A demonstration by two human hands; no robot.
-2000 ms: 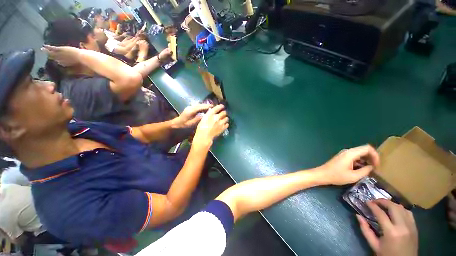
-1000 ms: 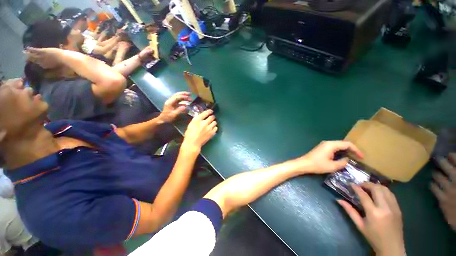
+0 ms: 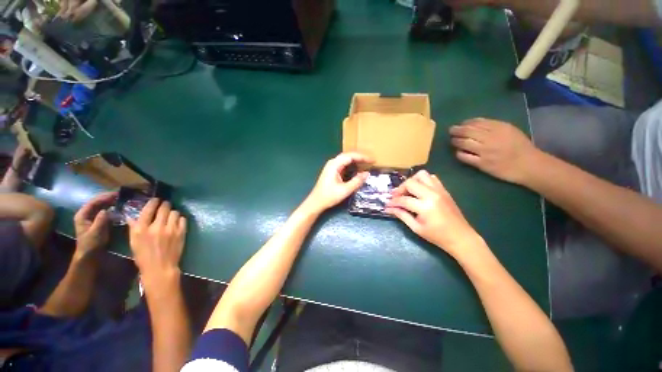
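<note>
An open carton lies on the green bench in front of me, its tan lid folded back away from me. Shiny, crinkled bagged contents lie inside its black lower part. My left hand holds the carton's left rear corner, with thumb and curled fingers by the bag. My right hand has its thumb and fingers pinched on the right part of the bag. The fingers partly hide the bag and the carton's sides.
A neighbour's hands work at another open carton on the left. Another person's hand rests on the bench at right. A dark stereo unit stands at the back, with cables and a blue object to its left.
The view has swung right and levelled, so my carton now shows near the middle. Both my hands stay at the carton and bag; the carton's lid remains open.
</note>
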